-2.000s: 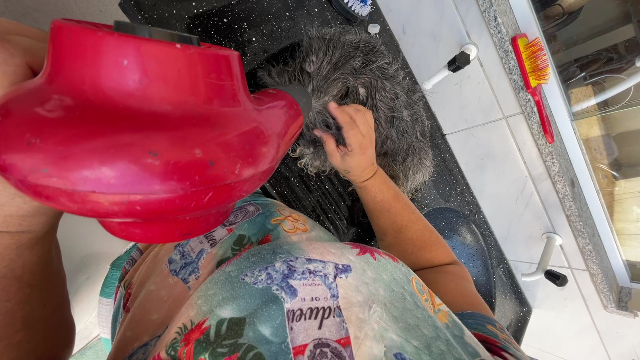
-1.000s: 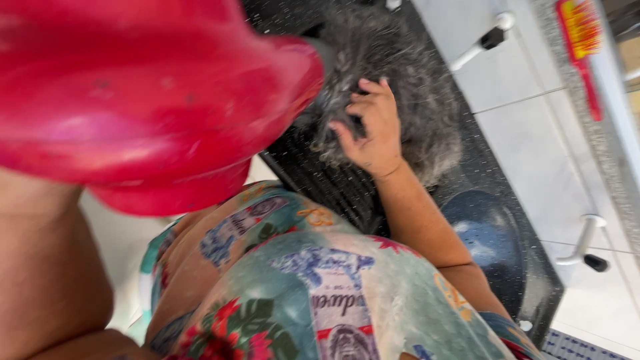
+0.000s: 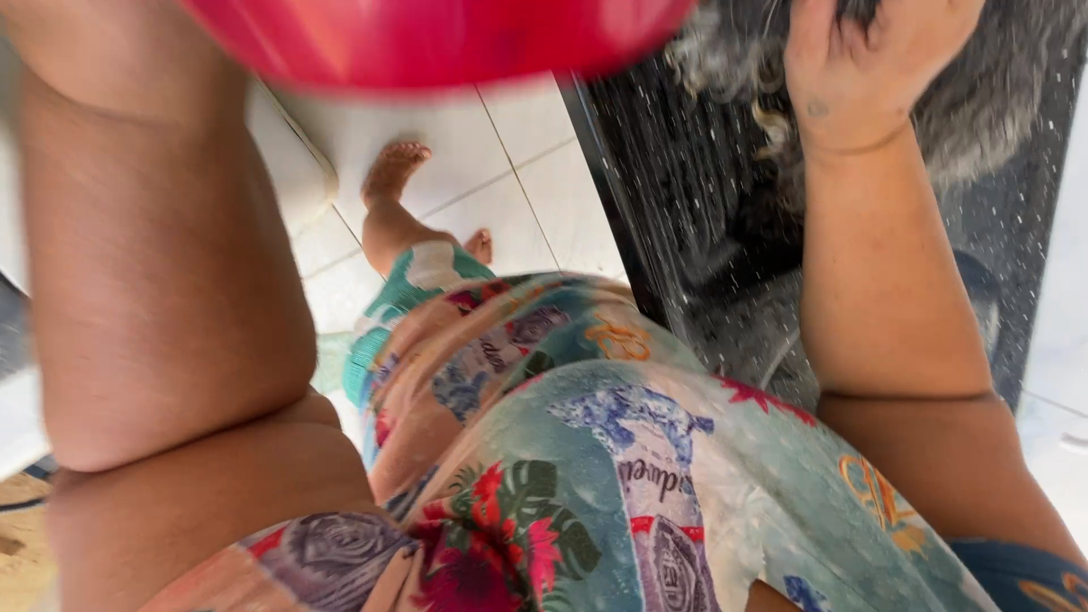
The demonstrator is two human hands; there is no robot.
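Observation:
A large red dryer with a smooth plastic body (image 3: 450, 38) is held up at the top, cut off by the frame. My left hand (image 3: 127, 51) is beside it at the upper left; its fingers are out of sight. My right hand (image 3: 875, 68) rests against the grey, curly fur of an animal, likely a dog (image 3: 994, 102), with thumb and fingers apart and fingertips cut off by the top edge. The animal lies on a black speckled countertop (image 3: 629, 127), its head not visible.
A dark rounded object (image 3: 977, 293) is partly behind my right forearm. Below are white floor tiles (image 3: 544, 187) and my bare feet (image 3: 395, 166). A pale rounded fixture (image 3: 293, 161) stands at the left.
The view has tilted down strongly, bringing the floor and feet into sight. The brush on the ledge has left the view. My right hand remains at the animal's fur.

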